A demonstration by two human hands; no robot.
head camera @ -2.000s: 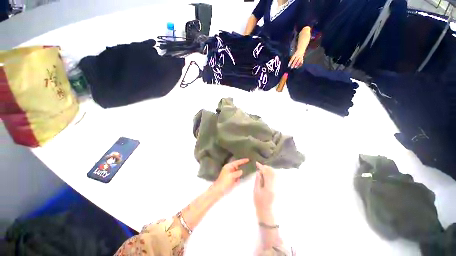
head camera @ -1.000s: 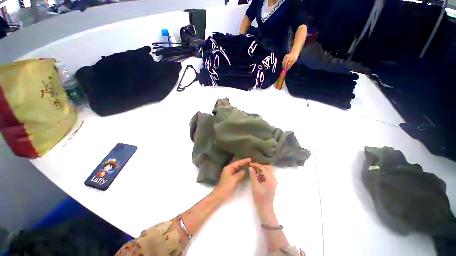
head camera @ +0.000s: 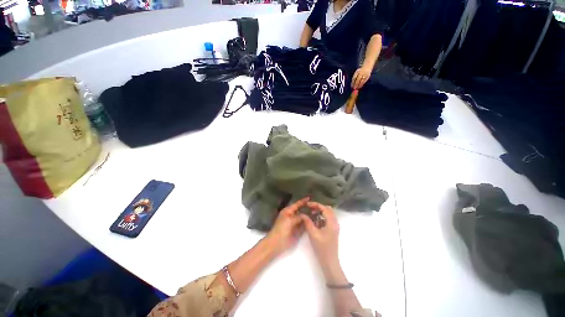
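An olive-green garment point(head camera: 303, 170) lies crumpled on the white table point(head camera: 186, 247) in front of me. My left hand point(head camera: 289, 224) pinches its near edge, with the fingertips against those of my right hand. My right hand point(head camera: 323, 224) is closed around small thread snips point(head camera: 318, 218), only partly visible between the fingers. The bit of cloth between the fingertips is mostly hidden, and no loose thread can be made out.
A phone point(head camera: 142, 208) and a yellow-red bag point(head camera: 52, 136) are at left. A black garment pile point(head camera: 164, 102), navy garments with white drawcords point(head camera: 297, 80) and folded navy garments point(head camera: 401, 106) lie behind. A second green garment point(head camera: 508, 238) is at right. A person's hand point(head camera: 361, 78) touches a thread spool point(head camera: 351, 101).
My right hand has turned and its fingers have drawn in closer against my left hand at the garment's near edge. The garment has barely moved. The camera view has shifted slightly.
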